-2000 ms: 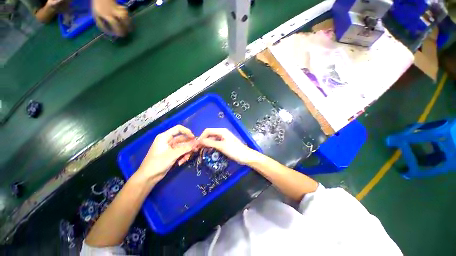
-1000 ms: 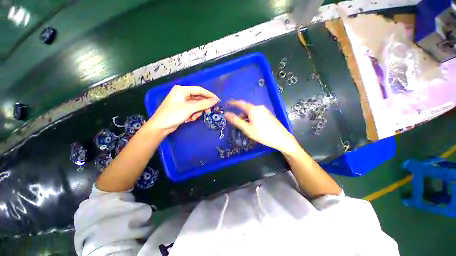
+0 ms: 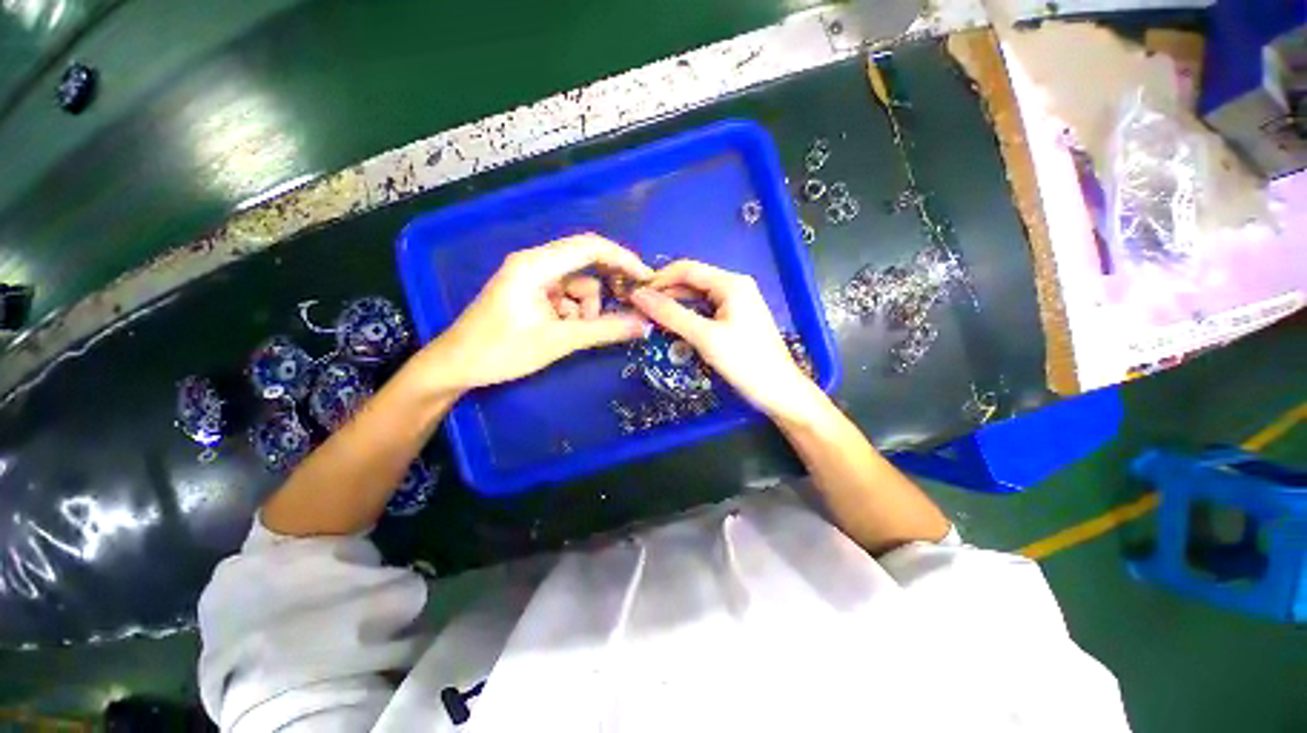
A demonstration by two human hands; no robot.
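A blue parts tray (image 3: 573, 467) lies in front of me. My left hand (image 3: 566, 308) and my right hand (image 3: 702, 318) meet above its middle, bare, with fingertips together. Between the fingertips is a small dark round board unit (image 3: 619, 291), mostly hidden by the fingers. Another round board unit (image 3: 674, 361), blue-faced with a pale centre, lies in the tray under my right hand, partly covered. Small metal hardware (image 3: 652, 414) is scattered in the tray near it. Whether my right fingertips pinch a small part cannot be told.
Several blue-dark round units (image 3: 338, 390) cluster on the black mat at left. Metal rings (image 3: 906, 298) lie right of the tray. Cardboard with a clear plastic bag (image 3: 1154, 186) is at far right. A blue bin (image 3: 1025, 441) and blue stool (image 3: 1218, 523) stand below. The green conveyor (image 3: 416, 65) runs beyond.
My hands have closed together; the right was apart from the left one second ago. A blue-faced unit that was at my left fingertips now shows lower, under my right hand. The view has shifted slightly.
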